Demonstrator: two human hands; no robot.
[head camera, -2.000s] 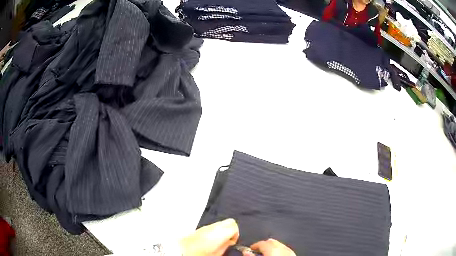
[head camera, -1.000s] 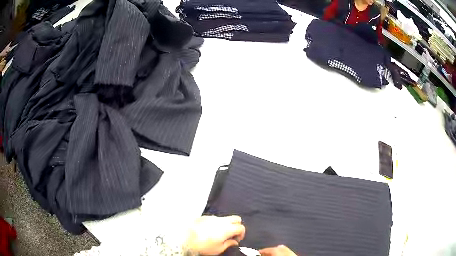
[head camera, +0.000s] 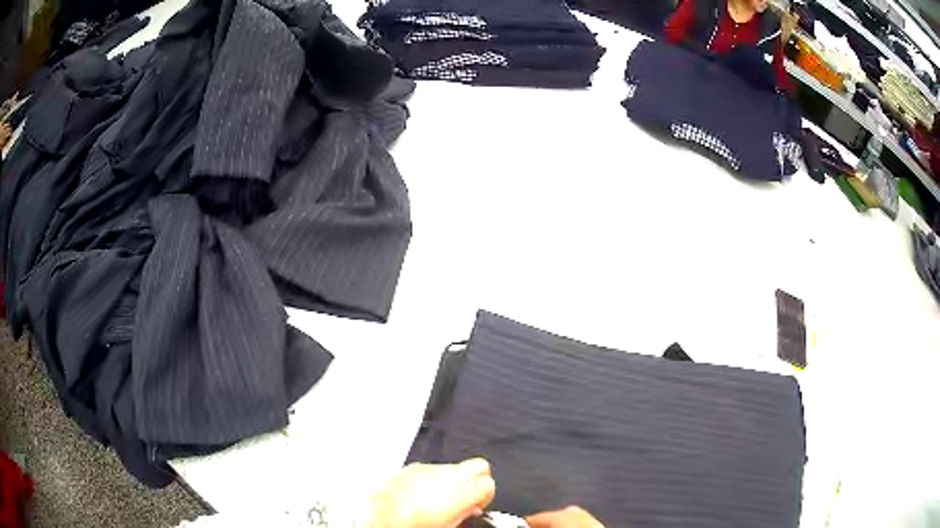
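Note:
A folded dark pinstripe garment (head camera: 639, 423) lies on the white table in front of me, with a thin dark loop at its upper left corner. My left hand (head camera: 438, 495) is at the garment's lower left, fingers closed on its dark cloth near the bottom edge of the picture. My right hand (head camera: 567, 517) is mostly cut off by the bottom edge. A small metallic tool (head camera: 505, 519), likely thread snips, shows between the hands, its far end hidden at the right hand.
A heap of pinstripe garments (head camera: 206, 237) covers the table's left side. Stacked navy tops (head camera: 495, 46) and another navy top (head camera: 711, 108) lie at the far side, near a person in red (head camera: 727, 26). A mobile phone (head camera: 791, 328) lies right of the folded garment.
My left hand has moved slightly down from where it was a second ago, and less of its pale sleeve shows. The folded garment lies as before.

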